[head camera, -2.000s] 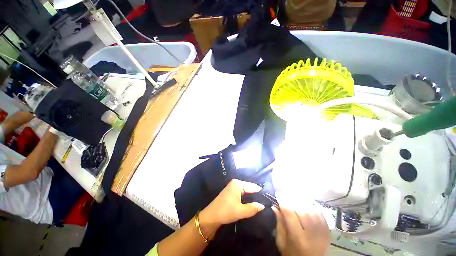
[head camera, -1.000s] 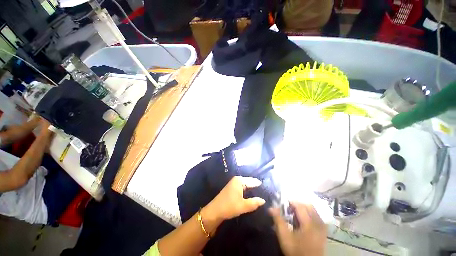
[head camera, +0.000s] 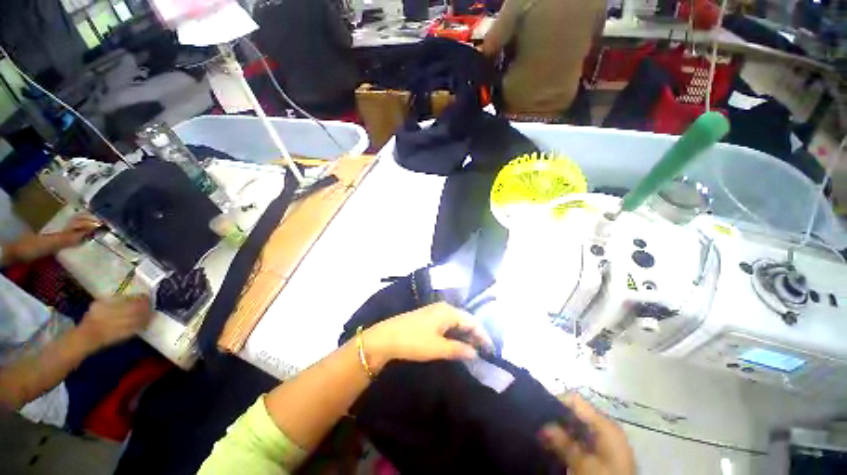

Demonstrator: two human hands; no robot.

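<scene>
A black garment piece (head camera: 446,417) lies bunched in front of me at the table's front edge, left of the white sewing machine (head camera: 650,278). A small white label (head camera: 489,374) shows on the cloth between my hands. My left hand (head camera: 427,336), with a gold bracelet at the wrist, grips the garment above the label. My right hand (head camera: 594,441) is at the garment's right side, blurred, with fingers bent over dark cloth; whether it also holds a tool cannot be told. Glare hides the needle area.
A yellow-green fan (head camera: 539,184) and a green handle (head camera: 678,158) stand by the machine. Cardboard (head camera: 297,246) with a black strip lies along the left table edge. Pale tubs (head camera: 279,134) stand behind. A person's arms (head camera: 56,343) work at the left table.
The view has lifted and shifted right, showing the machine's screen. My right hand has moved right and down, away from my left hand. The white label now shows, and the cloth is spread between my hands.
</scene>
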